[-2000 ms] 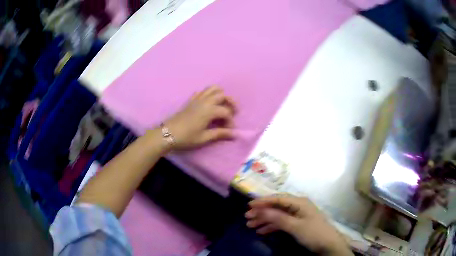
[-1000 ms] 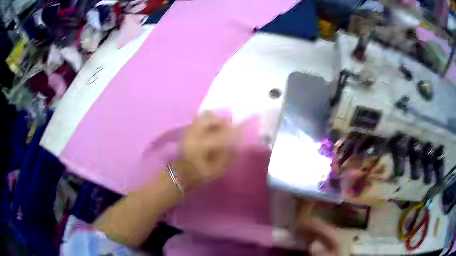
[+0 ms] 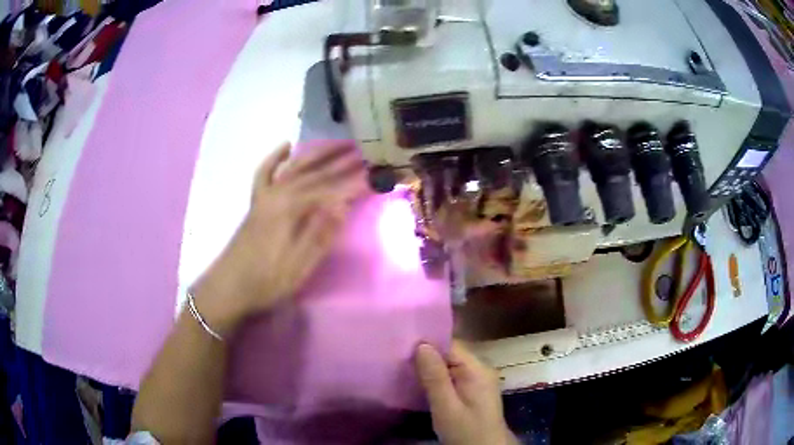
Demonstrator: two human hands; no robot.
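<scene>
A pink garment piece (image 3: 366, 339) lies over the silver plate left of the needle area and hangs over the table's front edge. My left hand (image 3: 300, 230) is spread flat on it, blurred, with nothing gripped. My right hand (image 3: 457, 382) pinches the piece's right edge between thumb and fingers near the table front. The overlock machine (image 3: 627, 43) stands behind and to the right, its lamp glaring on the cloth. The presser foot and needles are too blurred to make out.
Stacked pink panels (image 3: 131, 191) lie on the white table (image 3: 235, 104) at the left. Four black tension knobs (image 3: 609, 169) line the machine front. Yellow-and-red scissors (image 3: 681, 282) lie at right, below a control panel (image 3: 747, 165). Cloth heaps (image 3: 43, 96) stand at far left.
The view has swung right to the machine. The pink piece now lies at the needle area. My left hand has flattened on it, and my right hand now holds its edge.
</scene>
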